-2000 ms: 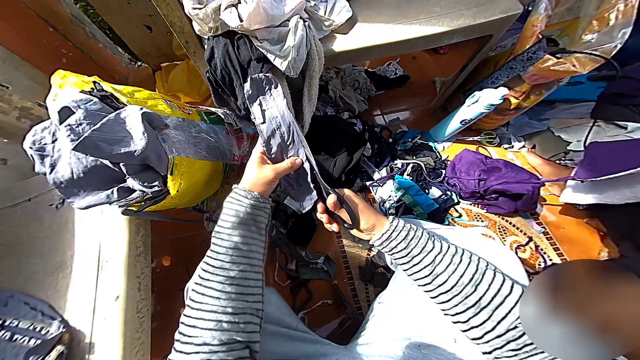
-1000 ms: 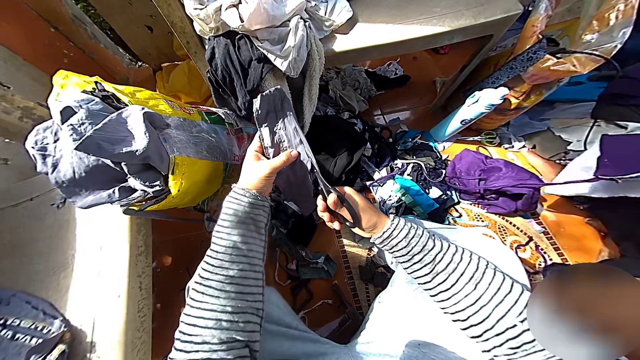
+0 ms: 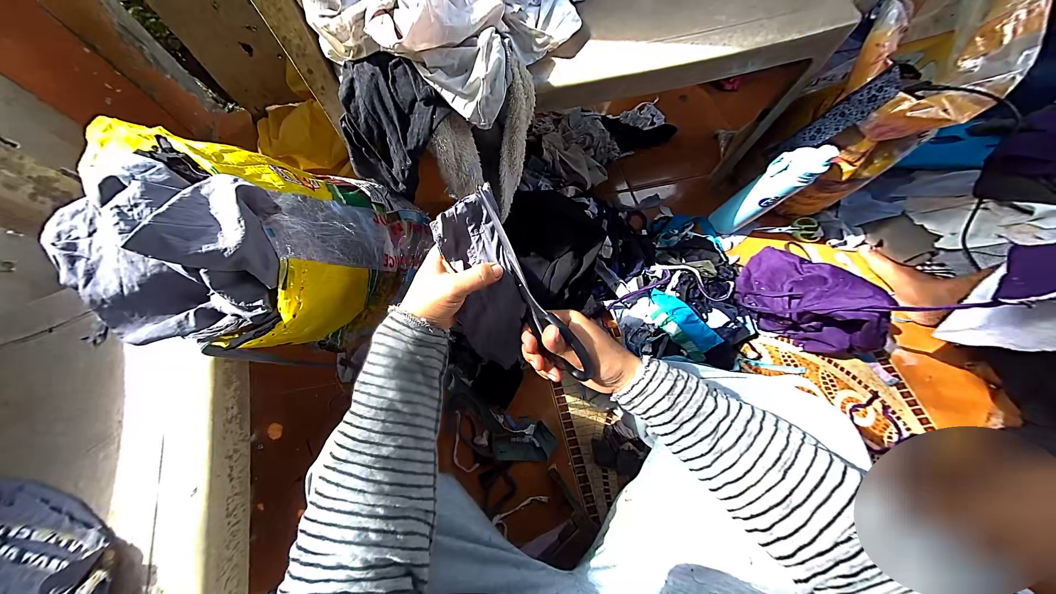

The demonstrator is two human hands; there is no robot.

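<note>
My left hand (image 3: pixel 445 289) holds a piece of dark grey fabric (image 3: pixel 495 322) between thumb and fingers, and its lower part hangs down. In my right hand (image 3: pixel 582 351) is a pair of scissors (image 3: pixel 525 289) with black handles. Their long blades point up along the right edge of the fabric, their tips near its top. Whether the blades are fully closed I cannot tell. Behind the fabric lies a heap of black cloth (image 3: pixel 553 239). Grey and white cloths (image 3: pixel 462 58) hang above my hands.
On the left a yellow sack (image 3: pixel 322 301) bulges with grey cloth. Cloth scraps (image 3: pixel 676 322) and a purple cloth (image 3: pixel 808 301) lie to the right, beside a light blue bottle (image 3: pixel 771 190) and another person's bare foot (image 3: pixel 920 285). A pale bench (image 3: pixel 685 41) stands behind.
The fabric in my left hand has changed its shape: its upper part, which stood up taller in the earlier frames, is now shorter and lower. Both hands remain in nearly the same place.
</note>
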